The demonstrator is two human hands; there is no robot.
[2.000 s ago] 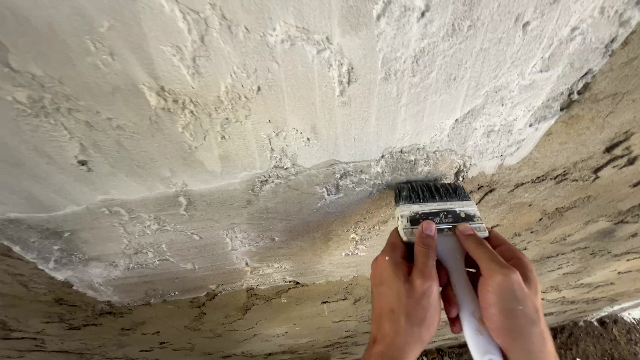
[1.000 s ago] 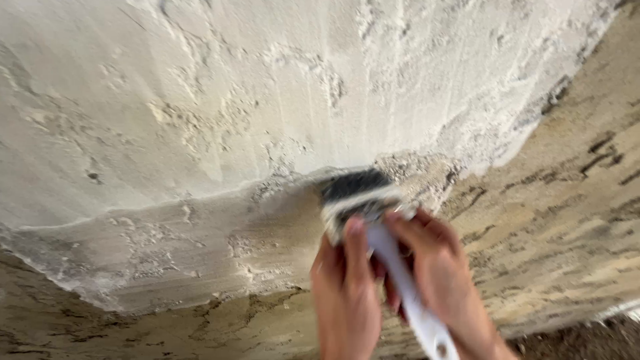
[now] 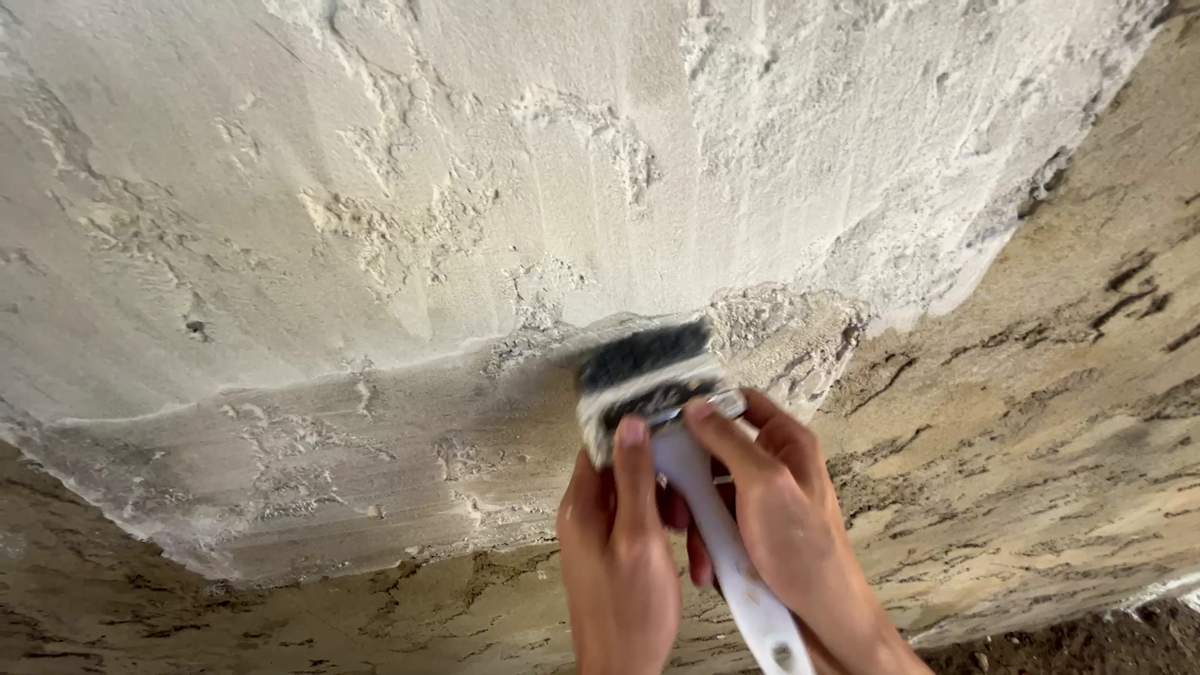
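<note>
A wide flat paintbrush (image 3: 656,389) with dark bristles, a metal ferrule smeared with pale coating and a white plastic handle is held by both hands. My left hand (image 3: 623,553) grips the left side of the ferrule, thumb on its face. My right hand (image 3: 783,506) pinches the right side, beside the top of the handle. The bristles meet the rough plastered wall (image 3: 600,234) at the border between its whitish coated upper part and the duller grey-beige strip (image 3: 375,459) below. Some fingers are hidden behind the brush.
Uncoated tan, cracked wall surface (image 3: 1022,422) runs along the right and bottom, beyond the plaster's edge. Dark soil (image 3: 1087,647) shows at the lower right. A small hole (image 3: 195,327) marks the wall at left.
Both hands and the brush have moved left along the lower border of the white coating since two seconds ago. The brush now tilts more, and both hands have kept their grip.
</note>
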